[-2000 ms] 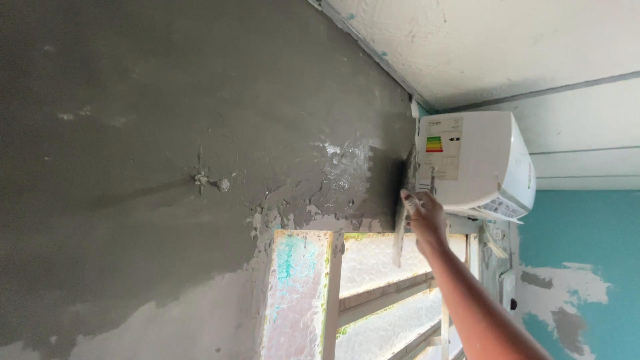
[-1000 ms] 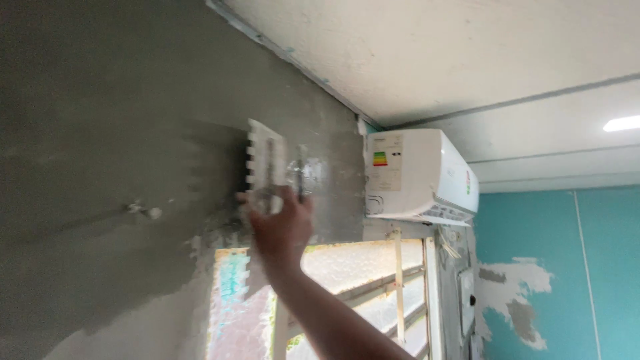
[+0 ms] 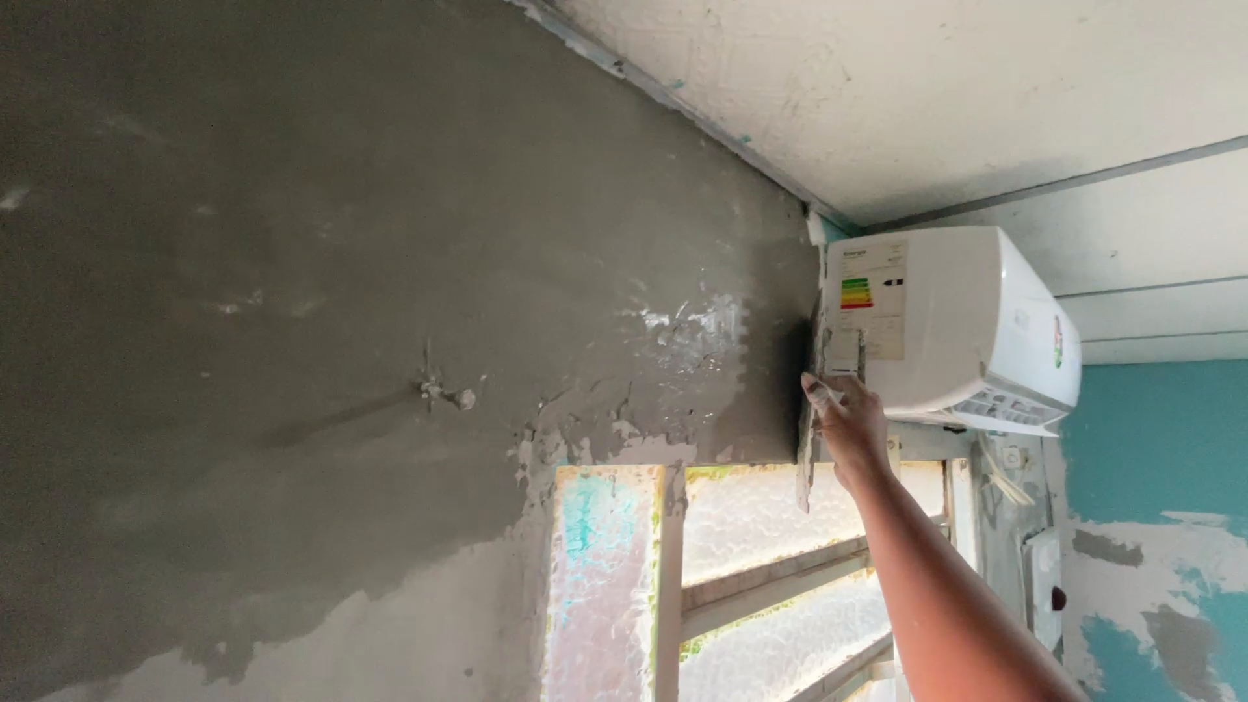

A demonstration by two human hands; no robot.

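Note:
My right hand [image 3: 848, 424] is closed around the handle of a notched trowel [image 3: 805, 468]. The trowel is seen nearly edge-on, upright, at the right end of the wet grey plaster wall [image 3: 546, 224], beside the side panel of the white air conditioner [image 3: 946, 322]. Whether its blade touches the wall cannot be told. A shiny, rough wet patch [image 3: 697, 336] lies on the plaster to the left of the trowel. Ragged plaster borders the top of the window [image 3: 604, 565]. My left hand is out of view.
A fitting crusted with plaster [image 3: 444, 390] sticks out of the wall at left centre. The white ceiling [image 3: 877, 88] slopes above. Slats [image 3: 770, 585] cross the window below my hand. Loose cables [image 3: 1004, 478] hang under the air conditioner. A patched teal wall [image 3: 1160, 439] stands at right.
One second ago my right hand held the trowel further left, its notched edge facing left over the plaster. It has moved right, beside the air conditioner, about where it was two seconds ago.

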